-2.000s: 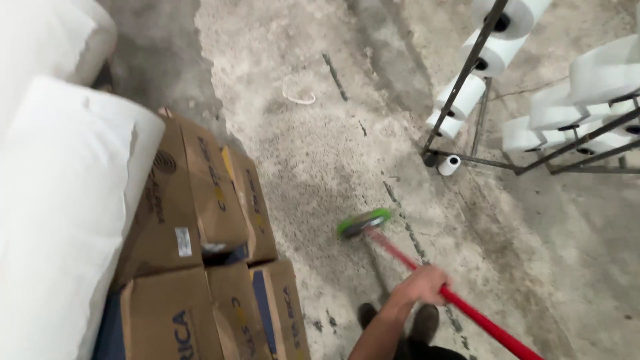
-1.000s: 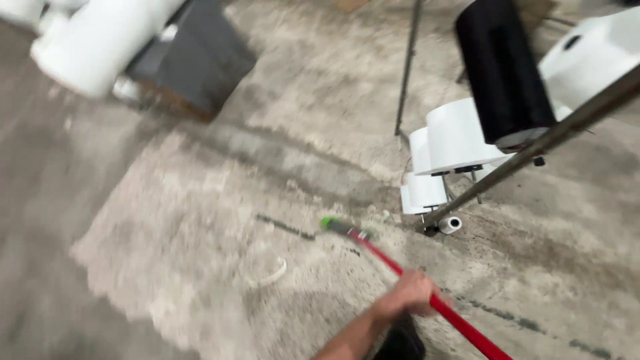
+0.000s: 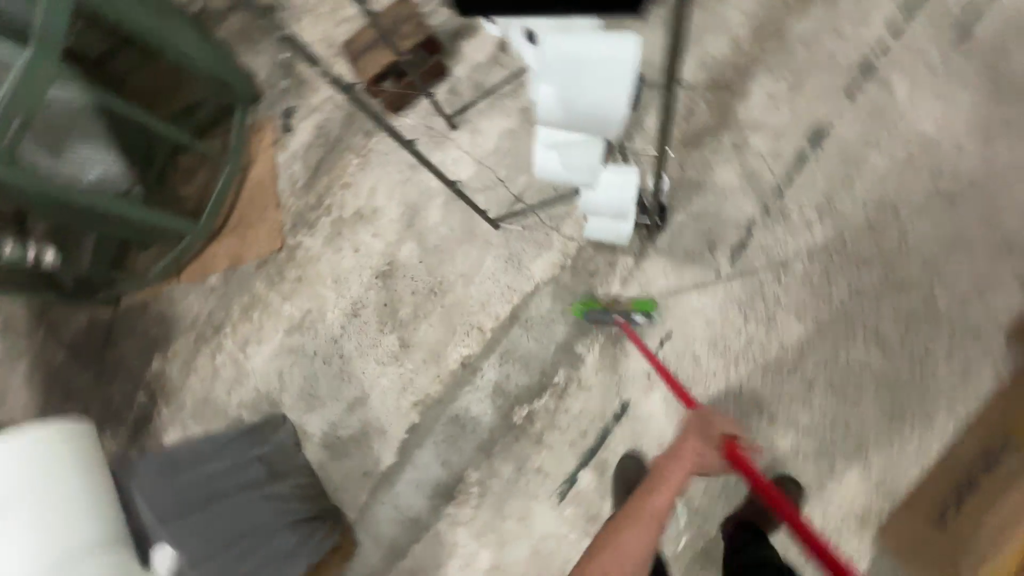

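My left hand (image 3: 714, 442) is closed around the red handle of a push broom (image 3: 672, 382). The handle runs from the lower right up to the broom head, which has green bristles and a grey block (image 3: 614, 312) and rests on the concrete floor. My right hand is not in view; the upper end of the handle leaves the frame at the bottom right. The frame is somewhat blurred. My two dark shoes stand below the hand, one either side of the forearm.
A metal rack (image 3: 668, 104) with white rolls (image 3: 588, 80) stands beyond the broom head. A green metal frame (image 3: 120, 184) is upper left, on brown sheet. A white roll (image 3: 60, 504) and grey-covered object (image 3: 232, 496) lie lower left; a cardboard box (image 3: 960, 488) is lower right.
The view has swung round strongly; the green frame has come into sight. My left hand stays on the handle, and the broom head is now near the foot of the roll rack.
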